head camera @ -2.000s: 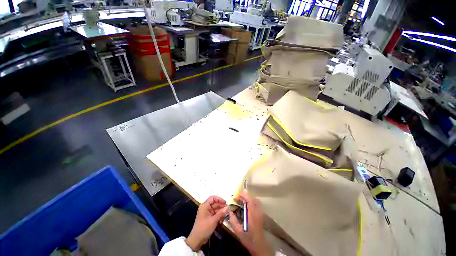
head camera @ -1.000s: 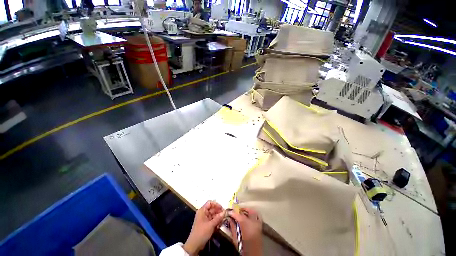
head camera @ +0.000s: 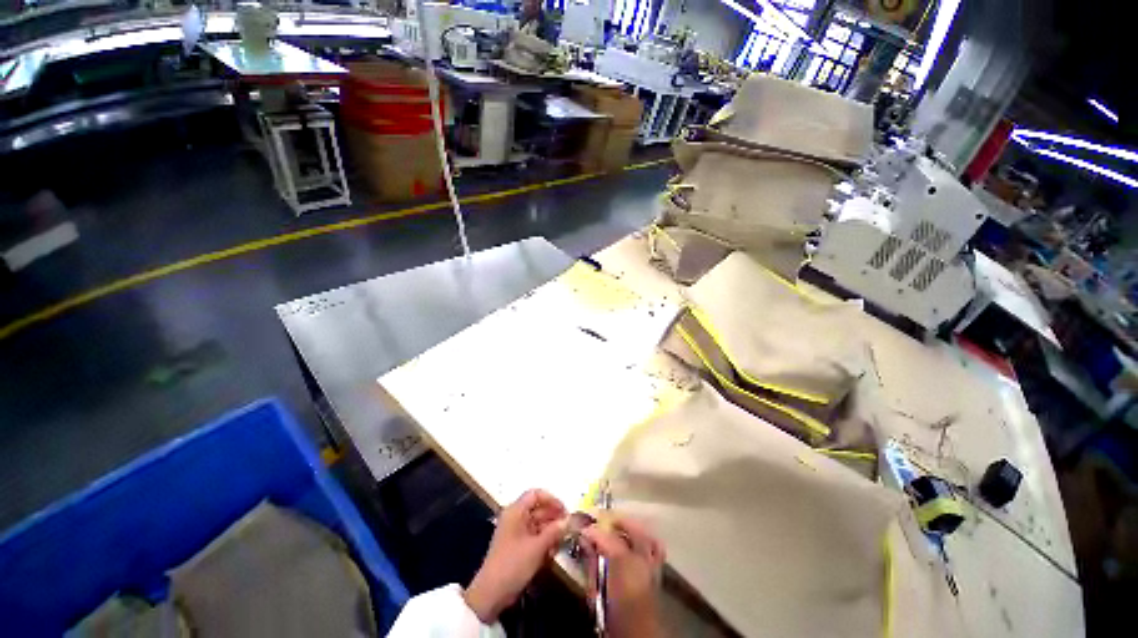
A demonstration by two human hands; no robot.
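A beige bag point(head camera: 761, 511) with yellow-bound edges lies limp over the near part of the table. My left hand point(head camera: 522, 548) pinches the bag's near left corner at the table's front edge. My right hand point(head camera: 628, 567) is beside it, almost touching, and holds a slim silver-white pen-like tool point(head camera: 600, 592) that points down past the palm. The small dark spot at the corner, between my fingertips, is partly hidden by them, and I cannot tell what the tool's tip touches.
Folded beige bags point(head camera: 774, 337) lie behind, with a tall bag stack point(head camera: 780, 162) beyond. A power strip with a black and yellow adapter point(head camera: 935, 504) and a black cube point(head camera: 1000, 482) lie right. A blue bin point(head camera: 268, 455) with beige pieces stands lower left. A grey-white panel point(head camera: 412, 337) adjoins the table.
The view has shifted slightly. My right hand has turned a little and the tool's angle has changed. Both hands stay at the same corner of the bag.
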